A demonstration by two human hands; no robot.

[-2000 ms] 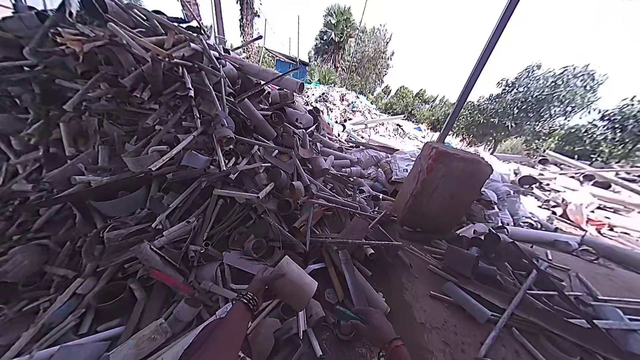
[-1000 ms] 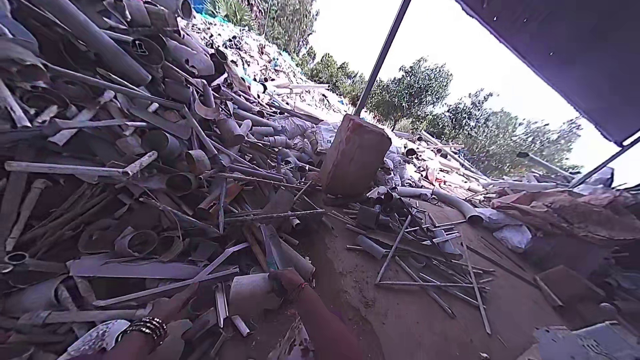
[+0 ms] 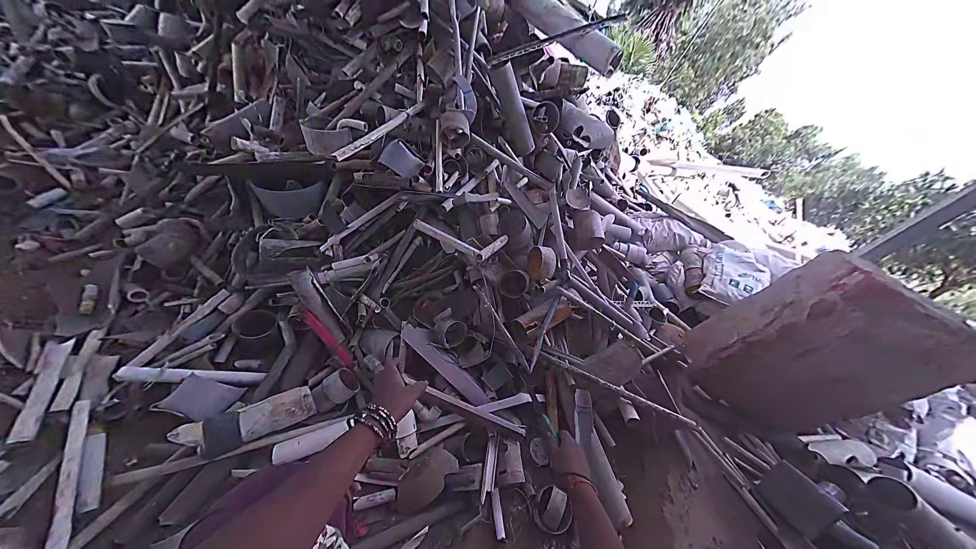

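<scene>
A large heap of scrap plastic pipes and broken pieces fills the view. My left hand [image 3: 395, 393], with bracelets at the wrist, reaches into the heap; its fingertips touch a small pipe piece, and whether they grip it is unclear. Just left of it lie a red strip [image 3: 328, 338] and a short grey pipe [image 3: 337, 386]. My right hand [image 3: 568, 457], with an orange band at the wrist, is closed around a thin greenish tool [image 3: 547, 425], whose kind cannot be told. A long pale pipe half [image 3: 606, 473] lies beside the right hand, and a pipe ring [image 3: 552, 509] below it.
A big reddish-brown block [image 3: 831, 343] stands at the right with a metal post [image 3: 923, 221] behind it. Wide grey pipes [image 3: 900, 499] lie at the lower right. Flat pale strips [image 3: 72, 465] lie at the lower left. White sacks [image 3: 732, 271] and trees are farther back.
The view has swung left since a second ago. My left hand now reaches into the heap. The wide pale pipe piece beside my hands in the earlier frames is no longer at them.
</scene>
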